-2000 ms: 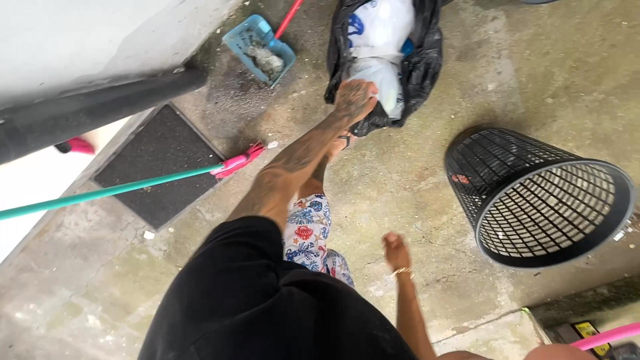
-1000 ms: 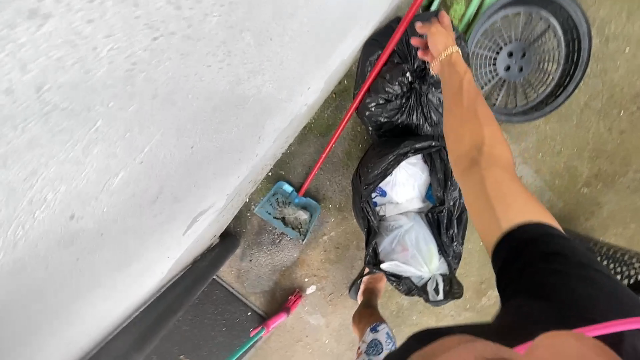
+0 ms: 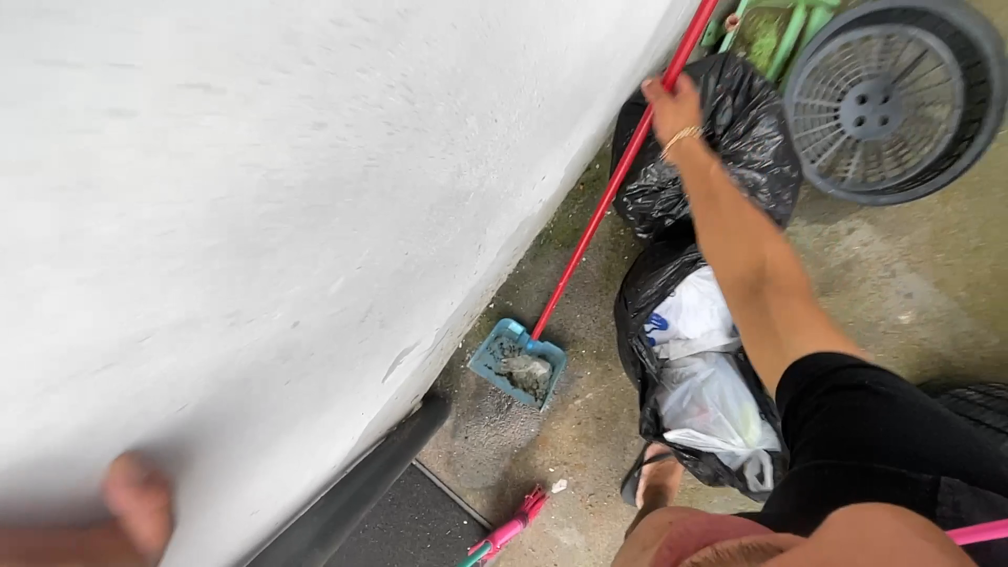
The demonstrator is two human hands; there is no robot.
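My right hand [image 3: 673, 106], with a bracelet at the wrist, grips the red handle [image 3: 598, 216] of a blue dustpan [image 3: 518, 364]. Dirt and a crumpled pale scrap lie in the dustpan, which rests on the floor by the white wall. At the lower left, my left hand [image 3: 140, 504] is blurred in front of the wall, its fingers unclear. Beneath my right forearm is a bulging black garbage bag [image 3: 748, 134]. Another black garbage bag [image 3: 636, 315], open at the top, holds white plastic bags [image 3: 713, 405]. Its lower end lies beside my sandaled foot [image 3: 657, 476].
A round grey plastic basket [image 3: 874, 177] and green tubular parts [image 3: 787, 43] stand at the upper right. Below the dustpan are a dark pipe [image 3: 370, 480], a dark mat [image 3: 417, 524] and a pink broom head [image 3: 516, 524]. Black mesh [image 3: 976, 409] shows at the right edge.
My right hand has moved from the top of the black bag onto the dustpan's red handle. My left hand has come into view at the lower left.
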